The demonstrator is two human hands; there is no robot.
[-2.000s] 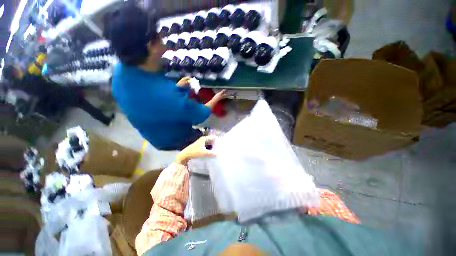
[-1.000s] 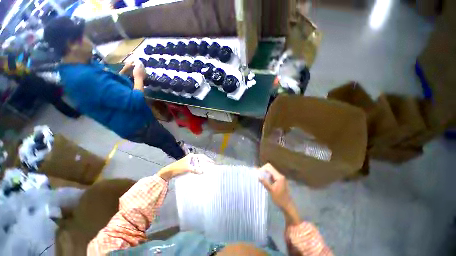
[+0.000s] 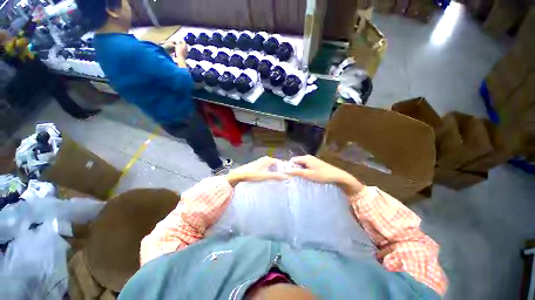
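A whitish, limp bag (image 3: 293,211) with fine parallel lines hangs in front of my body, wider than both hands. My left hand (image 3: 258,170) and my right hand (image 3: 314,169) meet at the middle of its top edge, fingertips close together. Both hands grip that edge. The bag's lower end is hidden against my chest. I cannot tell whether it is one bag or several layers.
A large open carton (image 3: 381,146) stands at the right, with clear bags inside. A person in blue (image 3: 144,76) stands at the green bench (image 3: 293,110), which holds rows of black-and-white devices (image 3: 240,61). A round brown bin (image 3: 132,234) and cloudy plastic pile (image 3: 32,252) are at left.
My right hand was hidden, then at the bag's right corner; it has moved inward beside my left hand. The bag's lined face was spread between my hands and now hangs lower from its middle.
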